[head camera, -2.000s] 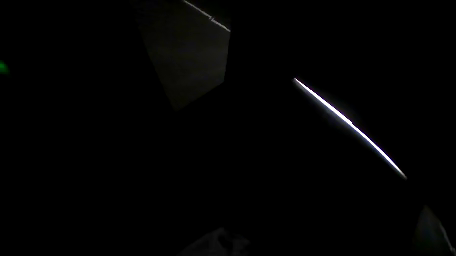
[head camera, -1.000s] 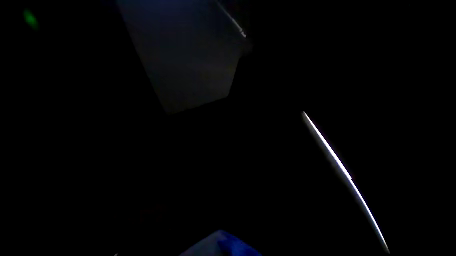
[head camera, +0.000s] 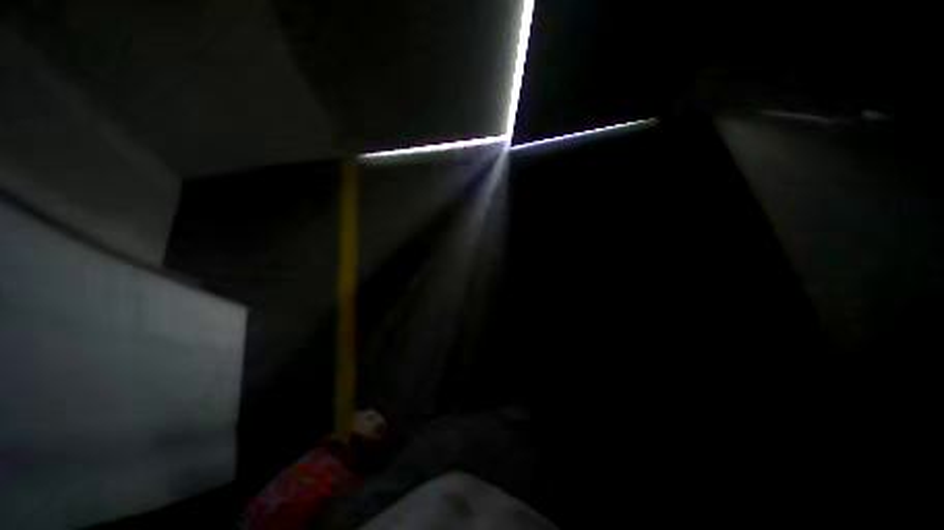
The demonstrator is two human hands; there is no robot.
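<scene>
The view is very dark. A dark panel (head camera: 611, 269), which may be the fire door, stands ahead, with bright light leaking along thin gaps at its edge. My left hand (head camera: 367, 423) is small and dim at the bottom, left of centre, beyond a red patterned sleeve cover (head camera: 300, 484). Its fingers cannot be made out, nor whether it holds anything. My right hand is not in view.
A yellow line (head camera: 348, 290) runs up from near my left hand to the light gap. A pale grey wall or panel (head camera: 114, 362) is at the left. A dim grey surface (head camera: 797, 228) is at the right. An unclear pale shape (head camera: 450, 505) is at the bottom edge.
The view has turned and brightened a little. The single slanting light line has given way to meeting light gaps. The yellow line, red sleeve cover and left hand have come into view.
</scene>
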